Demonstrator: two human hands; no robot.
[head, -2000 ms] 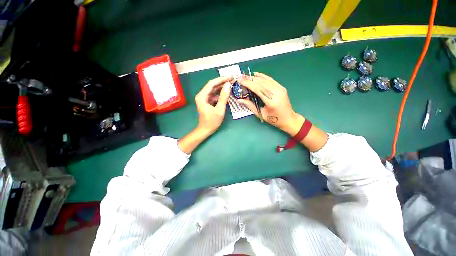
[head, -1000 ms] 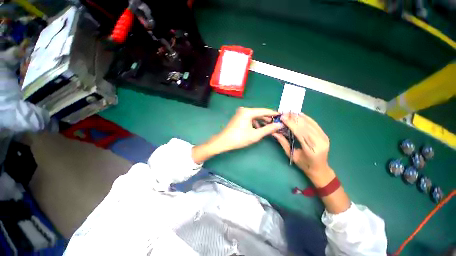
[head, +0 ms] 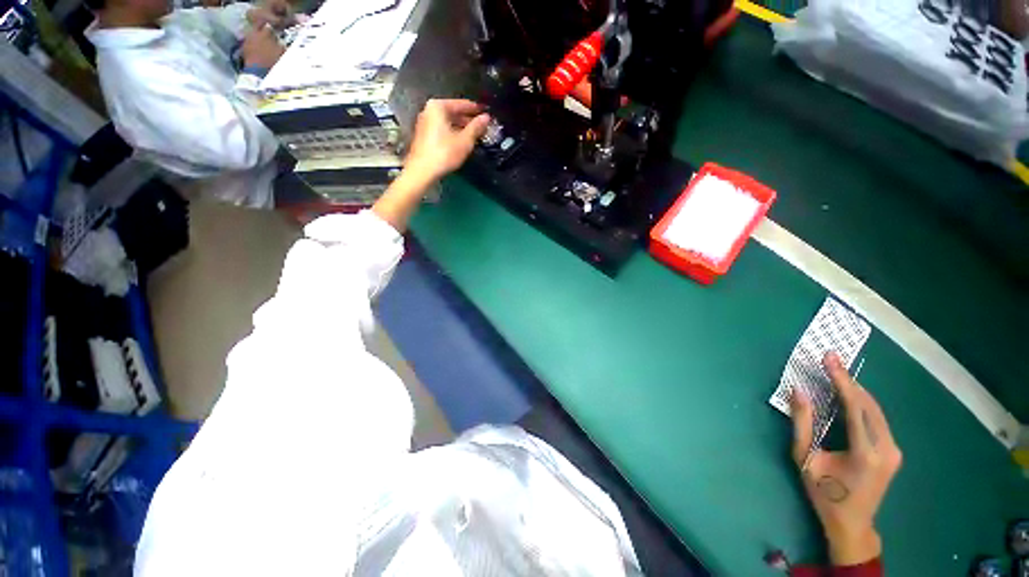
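My left hand (head: pixel 438 144) is at the left nest of the black test fixture (head: pixel 564 221). Its thumb and fingertips are at a small round circuit board (head: pixel 492 133); whether they grip it is unclear. Another round board (head: pixel 583 196) sits in the nest to the right. The red ribbed clamp handle (head: pixel 578 64) is above the nests. My right hand (head: pixel 849 460), with a red wristband, is over the lower part of the white label sheet (head: pixel 828 336), which has rows of dark marks. Thin tweezers (head: pixel 859 370) show partly between its fingers.
A red tray (head: pixel 691 268) with white contents stands right of the fixture. Grey instruments (head: pixel 339 144) with papers are left of it. Round boards (head: pixel 1019 536) show at the lower right edge. A coworker in a pale smock (head: pixel 181 96) is upper left. A white bag (head: pixel 914 56) is upper right.
The view has swung left. My hands, together at a round board before, are now apart: the left has reached to the fixture, the right is at the label sheet.
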